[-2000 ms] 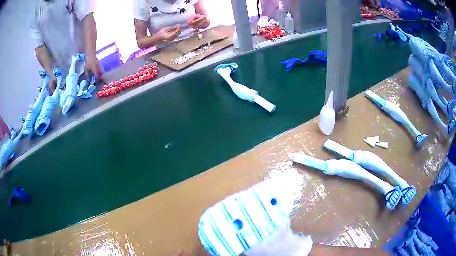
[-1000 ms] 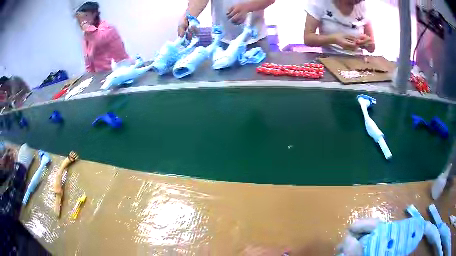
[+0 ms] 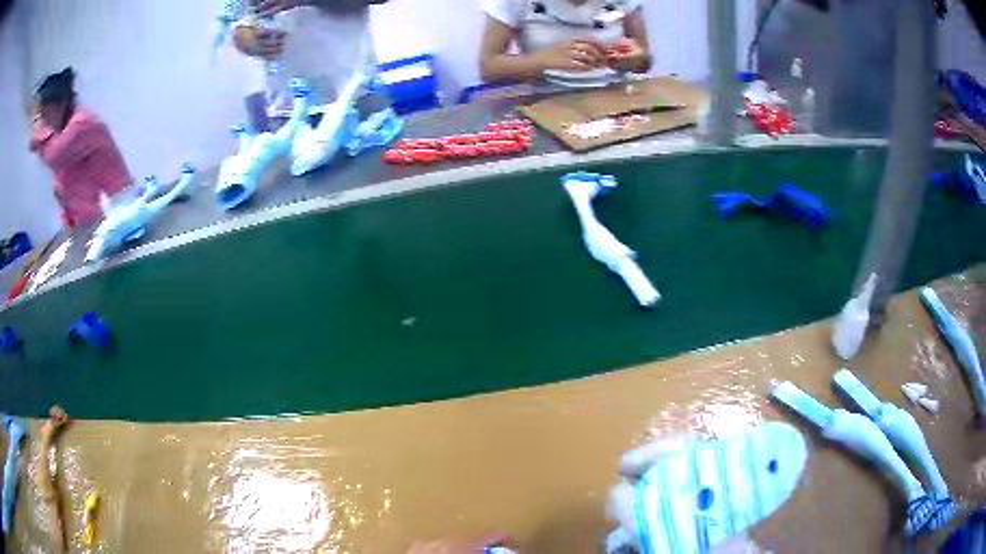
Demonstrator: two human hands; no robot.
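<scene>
A pale blue and white striped, rounded piece [image 3: 719, 487] with two dark blue spots is near the bottom, right of centre. My right hand [image 3: 633, 487], in a whitish glove, holds it at its left end; most of the hand is hidden or cut off. My left hand [image 3: 460, 546] is bare and only a blurred sliver at the bottom edge; a small blue bit shows beside it. Two pale-blue lower legs [image 3: 865, 433] lie side by side to the right of the striped piece, feet toward the lower right.
A white nozzle bottle [image 3: 854, 325] stands by a metal post [image 3: 906, 162]. White wedge pieces [image 3: 919, 397] lie near the legs. A green conveyor [image 3: 357, 314] carries another leg [image 3: 605, 243] and blue parts. A tan limb [image 3: 51, 476] and yellow tool [image 3: 92, 516] lie left. People are across the belt.
The view swung left, then partly back right. The striped piece's rounded end pointed left at first and now points right. A bare hand now shows at the bottom edge.
</scene>
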